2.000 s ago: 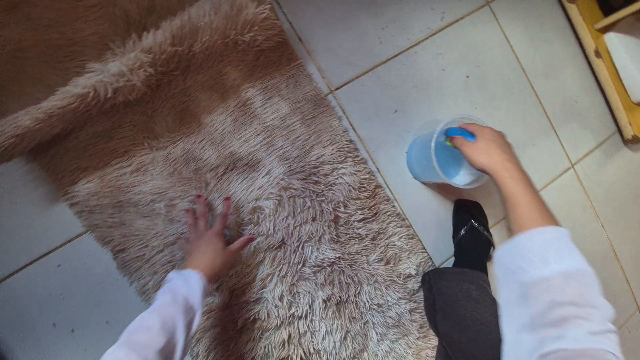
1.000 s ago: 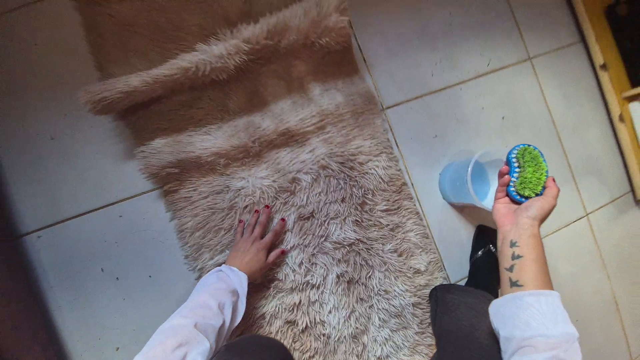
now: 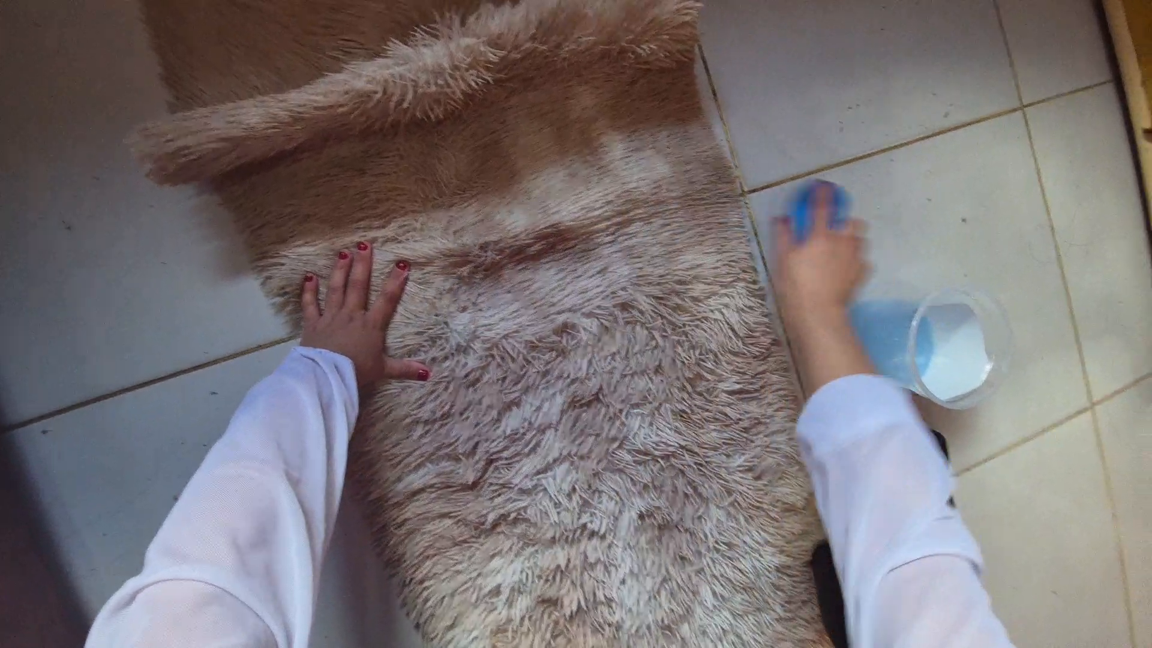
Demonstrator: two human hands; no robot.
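A long-pile beige rug (image 3: pixel 576 387) lies on the tiled floor, with a raised fold across its upper part. My left hand (image 3: pixel 351 315) rests palm down on the rug's left edge, fingers spread and holding nothing. In my right hand (image 3: pixel 821 265), blurred by motion, is a scrubbing brush (image 3: pixel 819 209) with a blue back; its bristles are hidden beneath. That hand is over the tiles just right of the rug. Close beside my right wrist stands a clear plastic tub (image 3: pixel 958 346) with bluish liquid in it.
Pale floor tiles (image 3: pixel 900 81) with brown grout lines lie on both sides of the rug. A yellowish wooden edge (image 3: pixel 1134 81) runs along the upper right. Part of a dark shoe or trouser leg (image 3: pixel 828 585) shows by my right sleeve.
Two seconds ago my right hand was at the tub's mouth; one second ago it held the brush with green bristles up. Now the brush is turned over, beyond the tub and nearer the rug.
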